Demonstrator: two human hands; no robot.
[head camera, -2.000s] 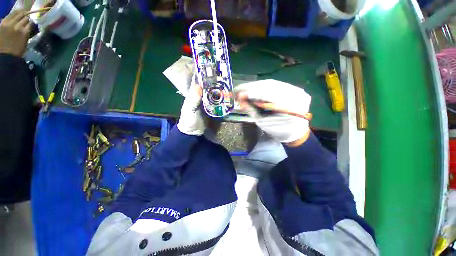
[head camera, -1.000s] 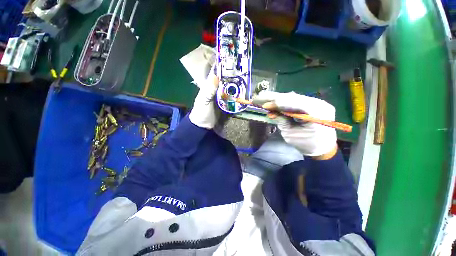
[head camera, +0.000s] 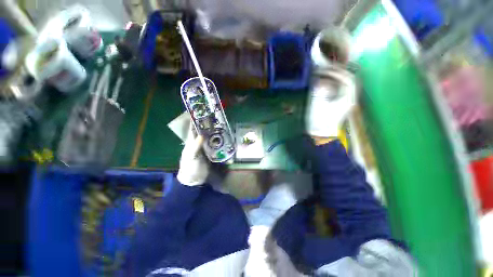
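My gloved left hand (head camera: 193, 159) grips the lower left side of an oblong silver-grey lock housing (head camera: 215, 142). The housing's open side faces me and shows small parts, with a round hub near its lower end. A long white bar (head camera: 192, 54) projects from its upper end. My gloved right hand (head camera: 328, 103) is blurred, well to the right of the housing, just below a white grease tub (head camera: 331, 47). Its fingers are near the tub's front rim. The orange-brown brush cannot be made out, so what this hand holds is unclear.
A second grey housing (head camera: 89, 132) with white bars stands at left. A blue tote (head camera: 48, 216) with brass parts is at front left. White tubs (head camera: 57, 65) are at back left and blue bins (head camera: 289, 59) at the back. A metal plate (head camera: 250, 142) lies beside the work. A green conveyor (head camera: 416, 162) runs at right.
My right hand has moved from the housing's hub, where it held the brush, up and right to the tub. The view has shifted; my left hand still holds the housing, whose top now tilts left.
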